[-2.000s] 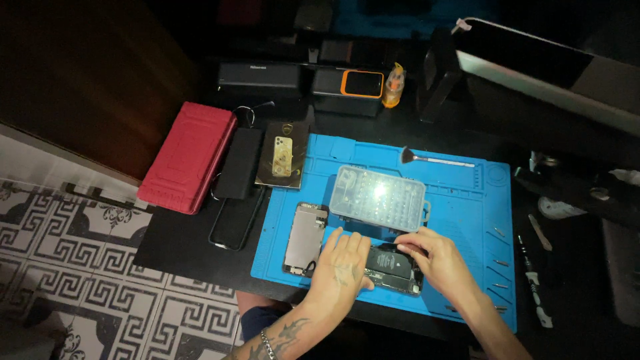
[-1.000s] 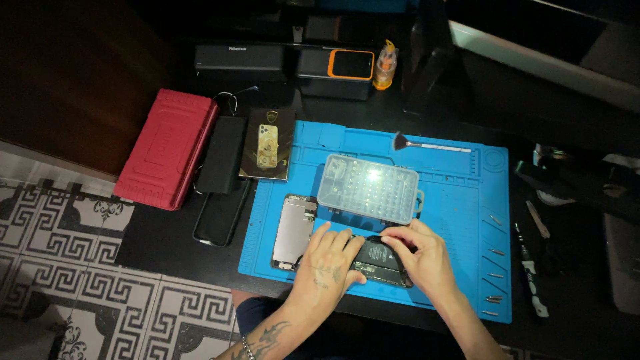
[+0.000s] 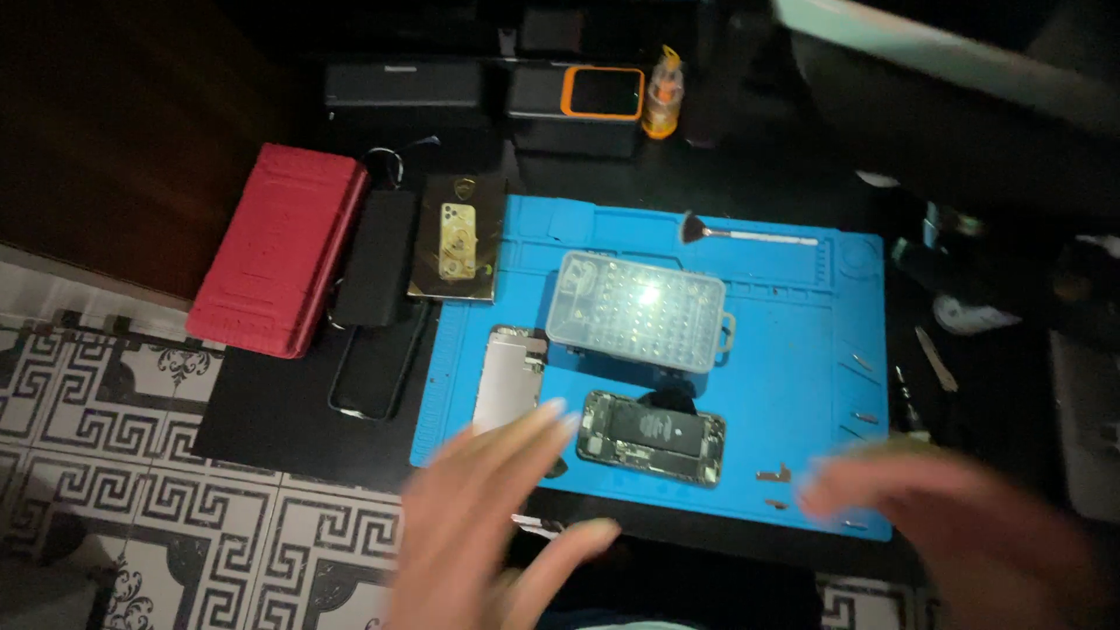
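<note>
An opened smartphone body [image 3: 652,437] lies on the blue silicone repair mat [image 3: 787,350], its black battery [image 3: 656,426] showing inside. Left of it is a detached phone screen assembly [image 3: 509,376], back side up, partly covered by my left hand [image 3: 490,516]. That hand is blurred, fingers apart, raised near the mat's front edge and holding nothing. My right hand [image 3: 945,516], also blurred, is over the mat's front right corner with thumb and fingers apart and nothing visible in it. Small metal parts [image 3: 773,473] lie just left of it. A clear-lidded plastic case of bits [image 3: 639,311] sits behind the phone body.
A fan brush [image 3: 752,236] lies at the mat's back. To the left are a red case [image 3: 280,249], a dark box with a phone picture [image 3: 458,241] and a black phone [image 3: 376,367]. Tweezers [image 3: 936,359] lie to the right; a small orange-based bottle [image 3: 664,96] stands behind.
Both hands have come off the opened phone body and moved apart, left hand to the left, right hand to the right. The phone body is now uncovered.
</note>
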